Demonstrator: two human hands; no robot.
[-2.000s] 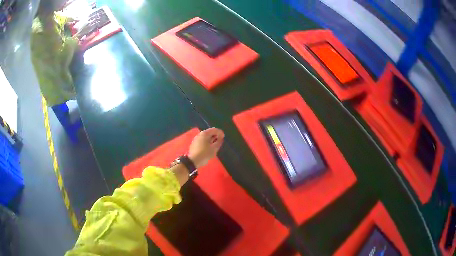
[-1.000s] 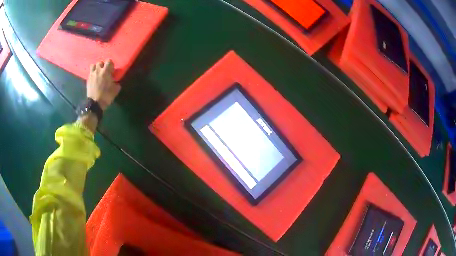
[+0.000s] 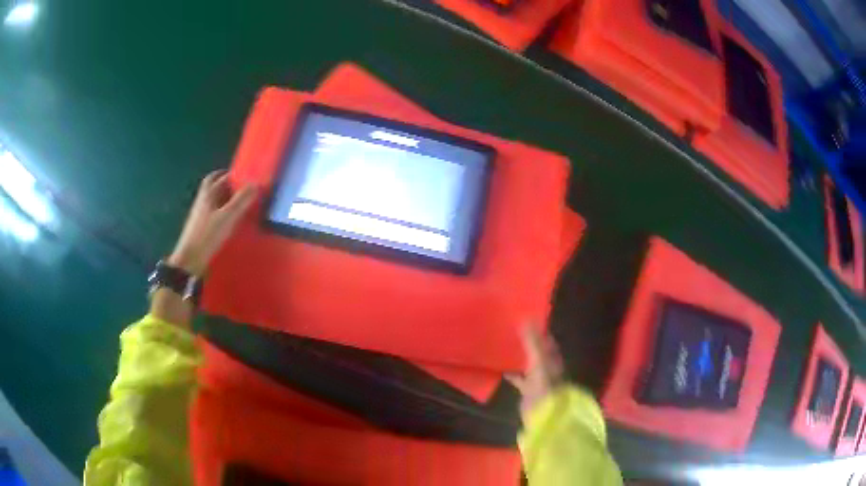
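A black-framed tablet (image 3: 380,185) with a lit white and grey screen lies on a red foam pad (image 3: 380,294). Another red pad shows beneath it, turned at an angle, its corners sticking out at the top and right. My left hand (image 3: 214,223), with a dark watch on the wrist, grips the pad's left edge, its fingers curled at the rim. My right hand (image 3: 536,365) is at the pad's lower right corner, blurred, its fingers on the edge.
Red foam (image 3: 351,446) with a dark slab partly in view lies nearest me. Another tablet (image 3: 698,356) with text on its screen lies on a pad at right, with smaller ones beyond. Stacked pads with dark tablets (image 3: 750,90) stand across the green bench (image 3: 142,104).
The lit tablet and its pad have turned and moved up and left in view. My left hand has gone from another pad to this one. My right hand has come into view at its right corner.
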